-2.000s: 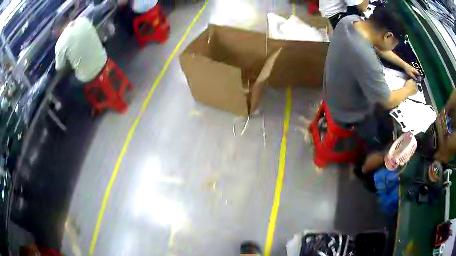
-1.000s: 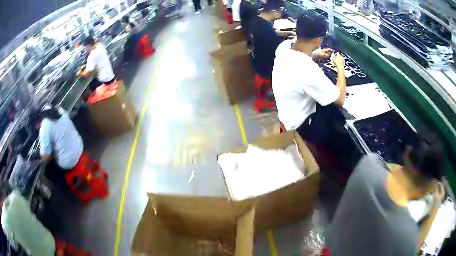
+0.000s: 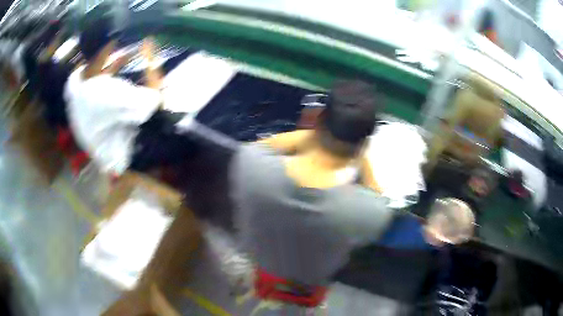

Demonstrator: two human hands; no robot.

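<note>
Neither of my hands is in view. The picture is blurred by motion. Nearest in front is a person in a grey top (image 3: 296, 222), seen from behind, seated on a red stool (image 3: 290, 289) at the bench. White sheets or pieces (image 3: 398, 160) lie on the bench beyond this person. A dark mat or tray (image 3: 253, 105) with small items lies to their left. A pale round object (image 3: 450, 220), too blurred to name, is at the bench's near edge, with something blue (image 3: 401, 231) beside it.
A person in a white top (image 3: 108, 114) works further left. Open cardboard boxes (image 3: 179, 259) stand on the floor at lower left, one holding white material (image 3: 129, 241). A green bench strip (image 3: 296, 52) runs across the back. A pale post (image 3: 439, 92) rises at right.
My view has swung right from the aisle toward the bench. The grey-topped person now shows near the centre, and the boxes show at lower left.
</note>
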